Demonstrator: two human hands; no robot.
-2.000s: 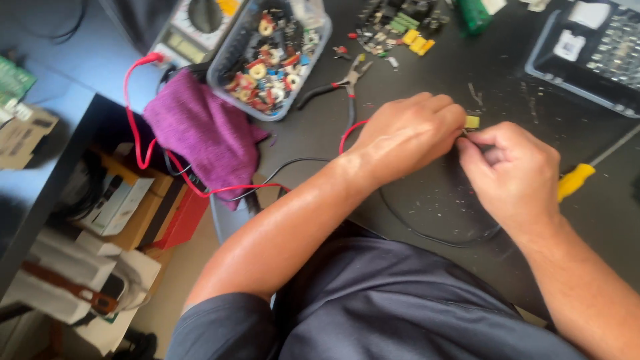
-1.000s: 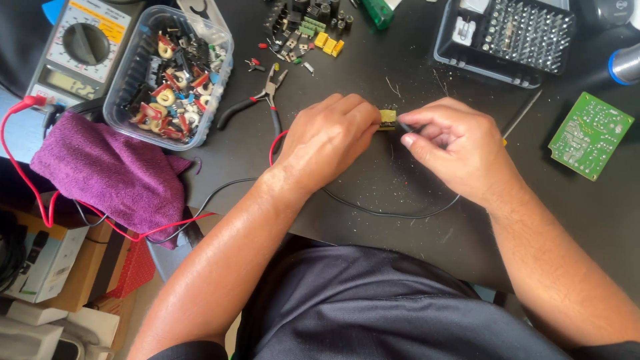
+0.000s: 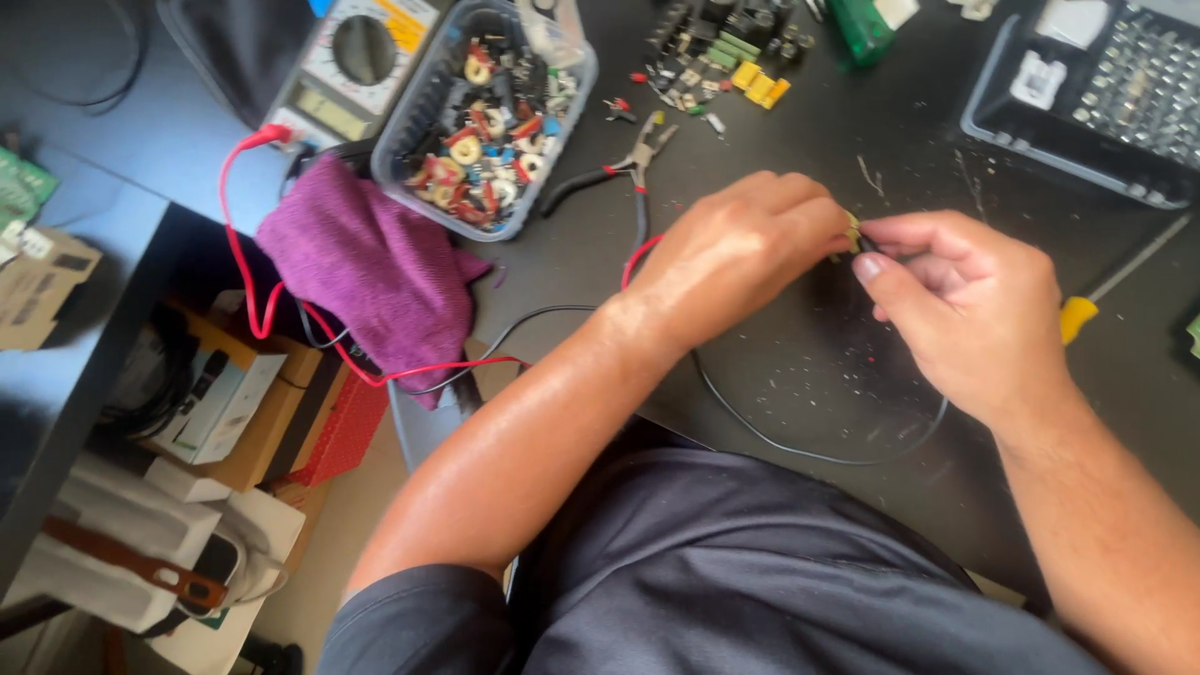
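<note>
My left hand (image 3: 764,248) has its fingers closed on a small yellow electronic component (image 3: 851,234), mostly hidden by the fingertips. My right hand (image 3: 956,291) pinches a black test probe (image 3: 866,246) against the component's right side. The black lead (image 3: 797,450) loops over the dark table below both hands. A red lead (image 3: 640,261) passes under my left wrist; whether my left hand also holds its probe cannot be told. The digital multimeter (image 3: 352,66), its red plug inserted, lies at the upper left.
A plastic tub (image 3: 577,122) of salvaged components stands beside a purple cloth (image 3: 375,272). Pliers (image 3: 637,164) lie open near my left hand. Loose parts (image 3: 722,61) are at the top, a bit case (image 3: 1008,122) upper right, and a yellow-handled screwdriver (image 3: 1078,319) beyond my right hand.
The view has swung to and fro. Both hands stay together at the yellow component, with only small shifts of the fingers.
</note>
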